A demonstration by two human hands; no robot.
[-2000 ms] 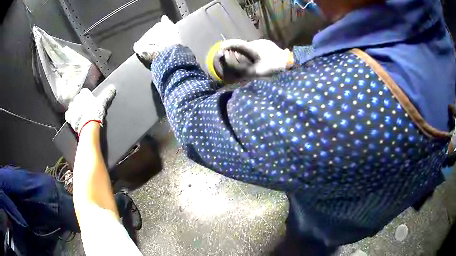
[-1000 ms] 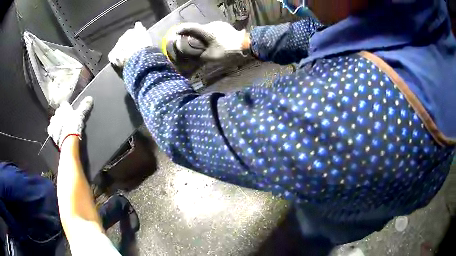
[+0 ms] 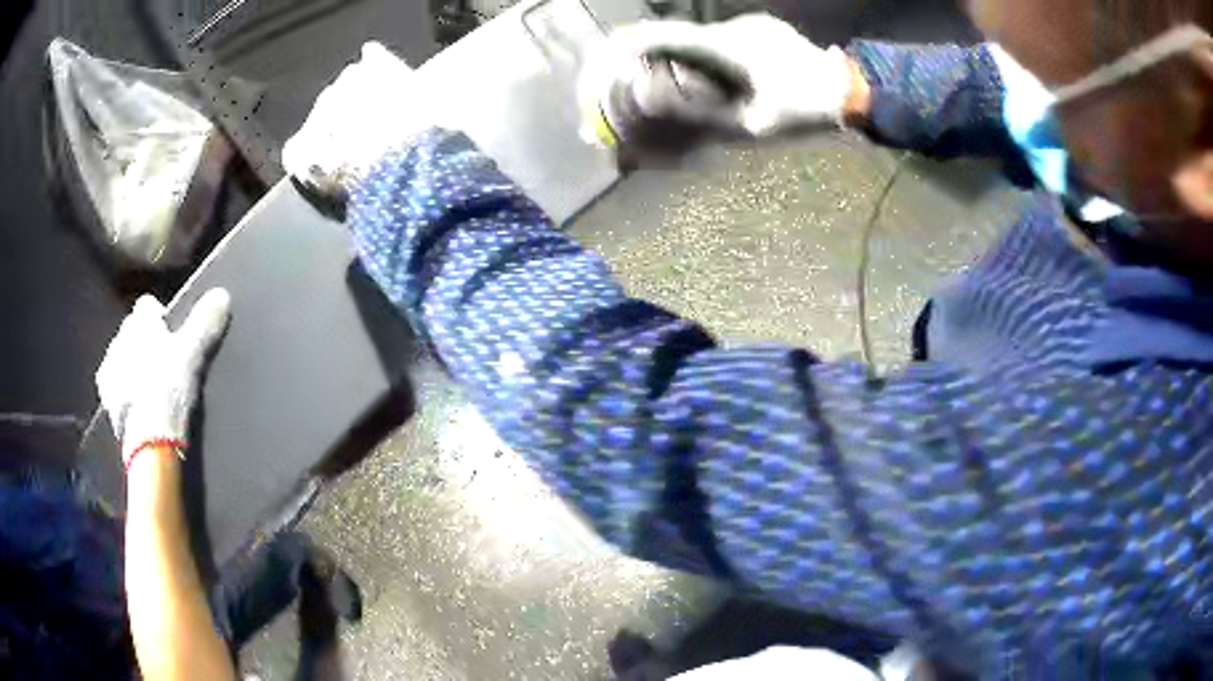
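Observation:
A large grey sheet-metal housing (image 3: 286, 359) runs diagonally from lower left to upper centre, its smooth outer face towards me. My left hand (image 3: 160, 370), in a white knitted glove with a red cuff edge, holds its upper left edge, with the thumb on the face and the fingertips hidden. A co-worker's gloved hand (image 3: 366, 127) rests on the same edge further up. The co-worker's other gloved hand holds a dark, yellow-edged sander (image 3: 678, 100) at the far end, near a recessed outline. I do not make out my right hand.
The co-worker's blue patterned sleeve (image 3: 572, 379) crosses the middle, and their masked head is at upper right. A pale plastic bag (image 3: 140, 166) hangs at upper left. A thin cable (image 3: 867, 266) shows over the speckled floor. A blurred white shape (image 3: 778, 665) is at the bottom edge.
The co-worker's sander hand has moved right, and their head has come further into view. My left hand stays on the housing edge, slightly lower and further left in the picture.

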